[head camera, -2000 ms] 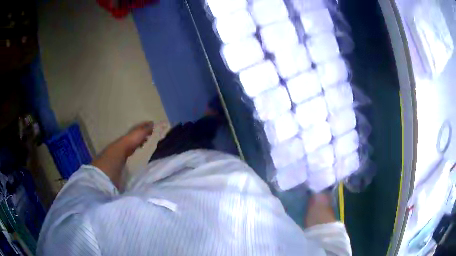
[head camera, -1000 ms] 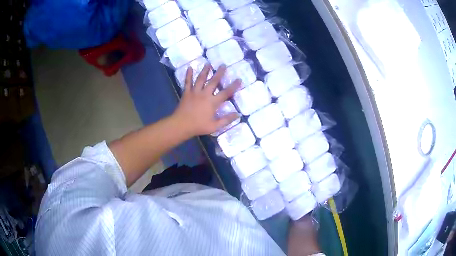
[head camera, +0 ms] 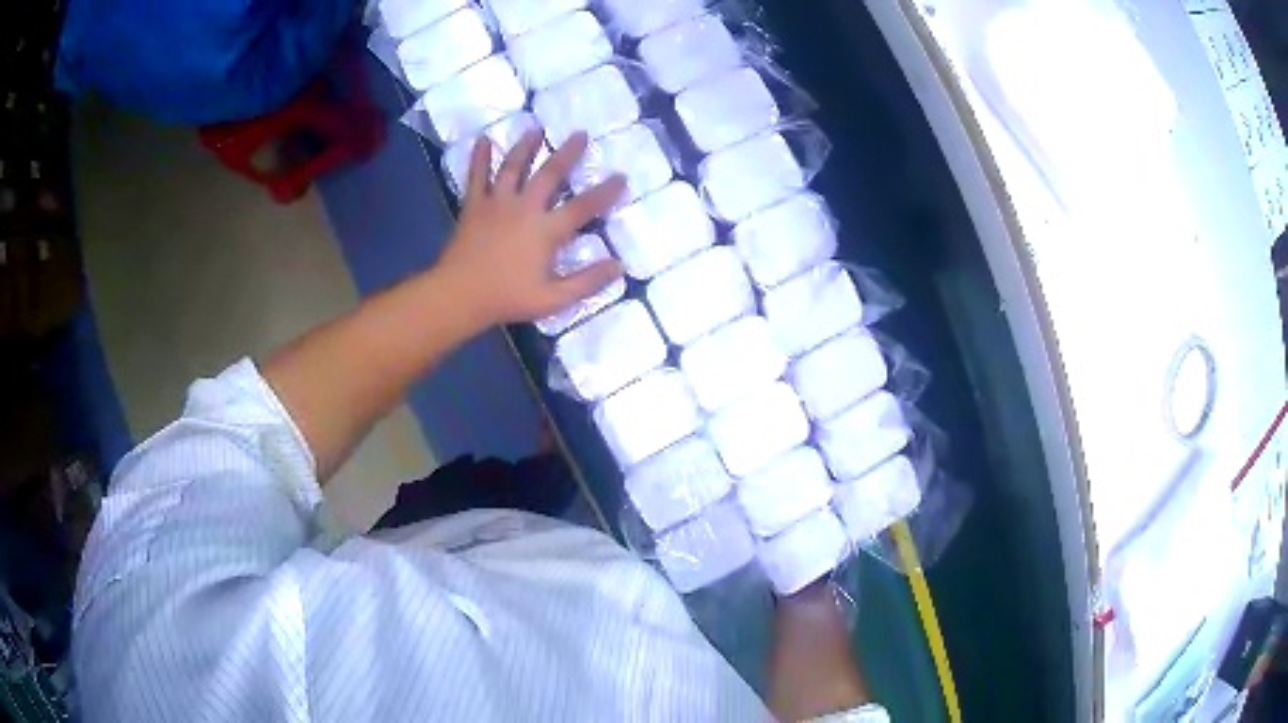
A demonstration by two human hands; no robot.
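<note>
Bagged boxes (head camera: 702, 294), with glaring white tops and loose clear film around them, stand in three close, long rows on the green mat. My left hand (head camera: 530, 240) lies palm down on the left row, fingers spread, holding nothing. My right hand (head camera: 815, 607) is at the near end of the rows, against the last boxes. Its fingers are hidden by the boxes and film, so its grip cannot be told. The box contents are lost in the glare.
Yellow tape (head camera: 928, 622) runs along the green mat (head camera: 975, 424) near the rows' end. A raised white surface (head camera: 1130, 466) curves along the right, with a ring-shaped item (head camera: 1191, 387) on it. A red stool (head camera: 300, 144) and a blue bag (head camera: 184, 57) are at upper left.
My left hand has come from beside the bench onto the left row, where it stays. My right hand remains at the near end. The rows and both hands have shifted left in view.
</note>
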